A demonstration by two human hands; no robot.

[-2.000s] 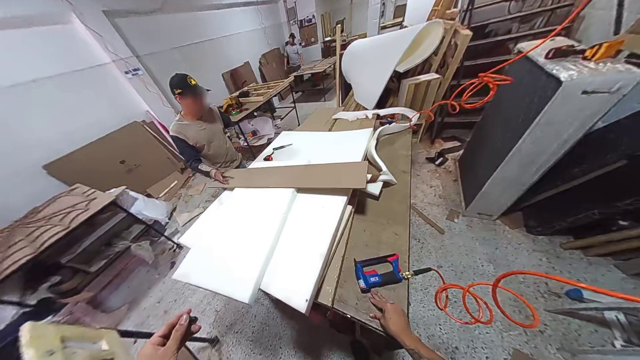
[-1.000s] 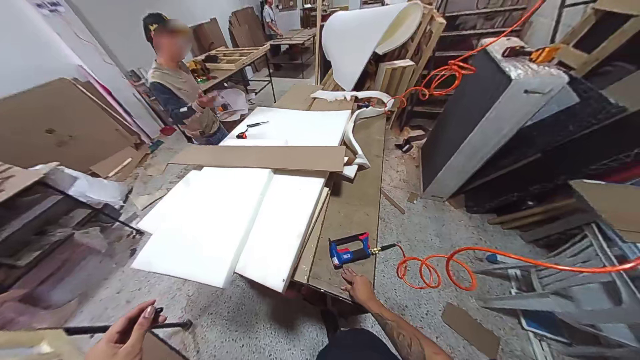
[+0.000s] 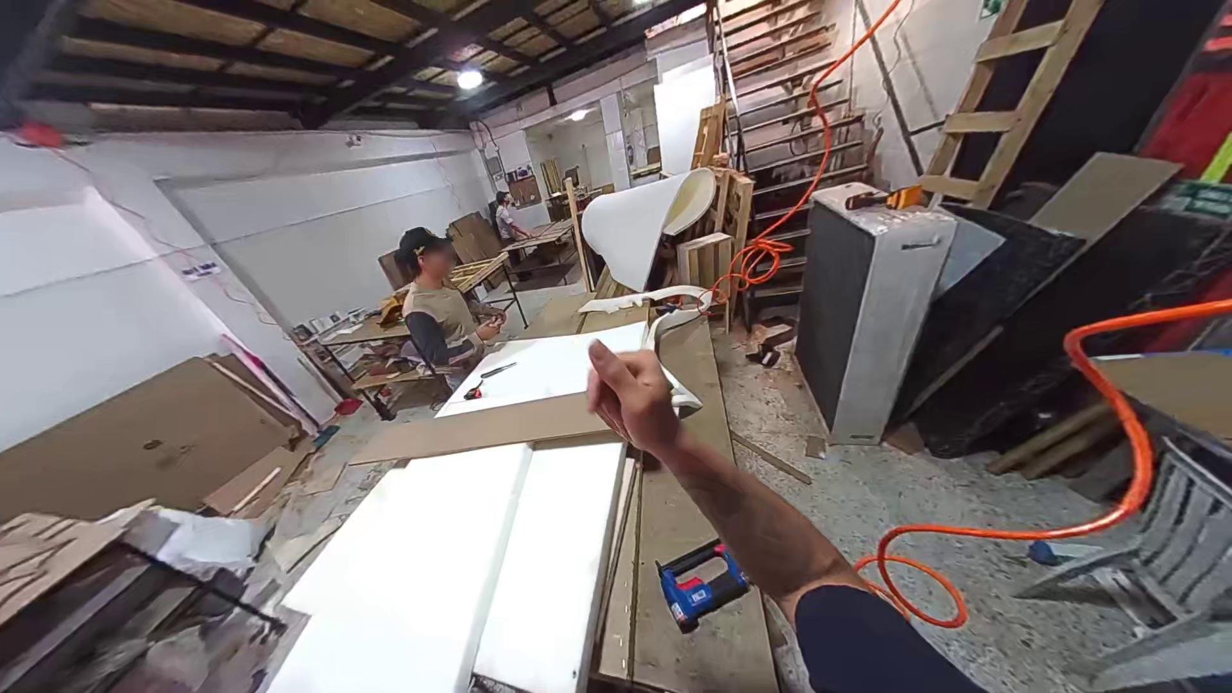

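Observation:
My right hand (image 3: 635, 397) is raised over the workbench, fingers curled and thumb up; whether anything is in it cannot be told. Behind it a brown board (image 3: 481, 429) lies across white foam sheets (image 3: 423, 539). A blue pneumatic stapler (image 3: 701, 582) rests on the bench (image 3: 703, 640) below my forearm. A dark-handled tool (image 3: 498, 370) and a small red and black item (image 3: 474, 392) lie on the far foam sheet. Curved white foam-covered pieces (image 3: 664, 300) are at the bench's far end. My left hand is out of the frame.
A person (image 3: 443, 308) stands at the bench's far left; another person (image 3: 510, 219) is farther back. An orange air hose (image 3: 1141, 433) loops on the right. A grey and black padded block (image 3: 871, 308), a grey chair (image 3: 1165, 549) and a cardboard sheet (image 3: 144, 452) stand around.
My right hand has risen from beside the stapler to above the brown board. My left hand has gone out of view. The view has tilted up.

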